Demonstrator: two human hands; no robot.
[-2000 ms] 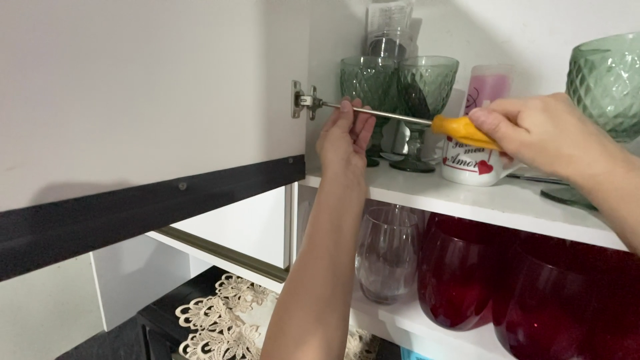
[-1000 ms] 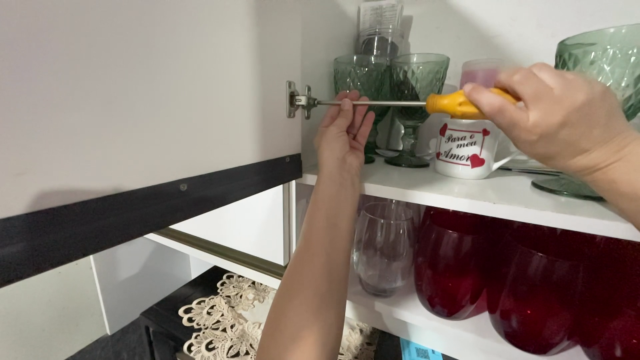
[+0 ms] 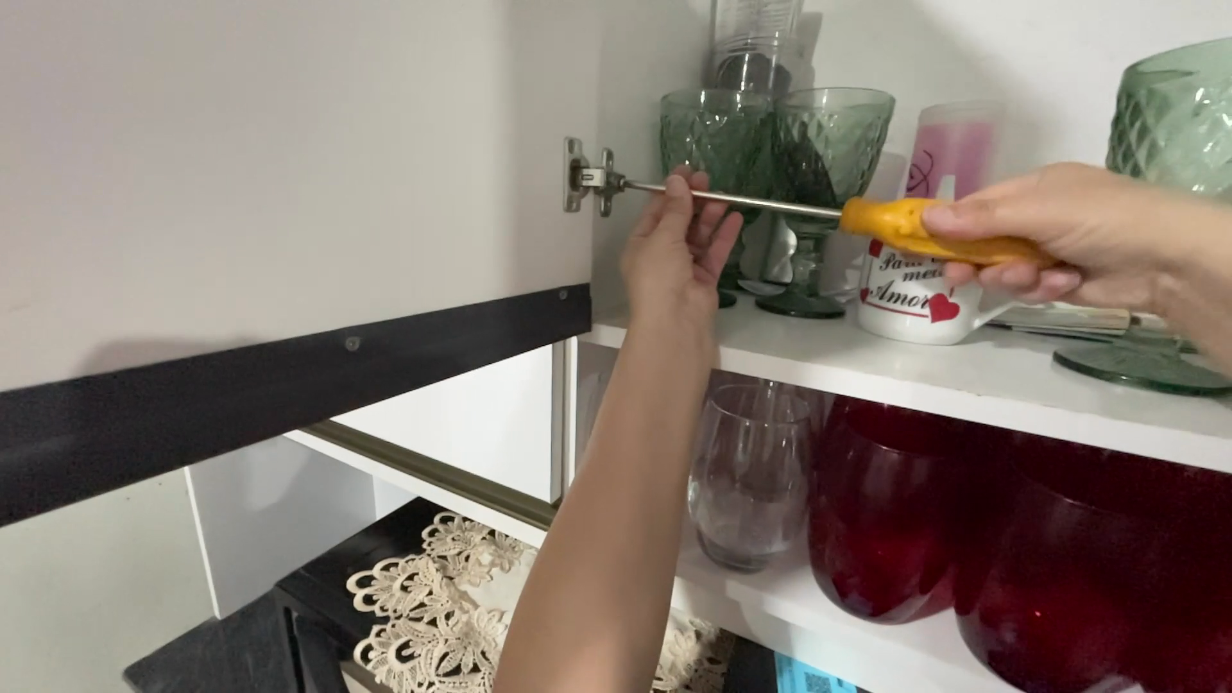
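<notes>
My right hand [image 3: 1039, 236] grips the yellow handle of a screwdriver [image 3: 780, 205]. Its long metal shaft runs left to a metal cabinet hinge [image 3: 594, 178], with the tip at or very near a screw there. My left hand [image 3: 679, 231] has its thumb and fingers around the shaft close to the tip. The hinge joins the white cabinet door [image 3: 289, 173] to the inner side wall. Just behind my left hand stand green textured glass goblets [image 3: 833, 144].
A white mug with hearts [image 3: 914, 298], a pink frosted cup [image 3: 958, 144] and another green goblet [image 3: 1169, 115] share the upper shelf [image 3: 1011, 375]. Below are a clear glass [image 3: 751, 481] and large red glass vessels [image 3: 885, 520]. A lace cloth [image 3: 433, 606] lies on dark furniture.
My right hand has shifted and changed its hold on the yellow handle, with the fingers now curled beneath it. The left hand stays at the shaft near the hinge.
</notes>
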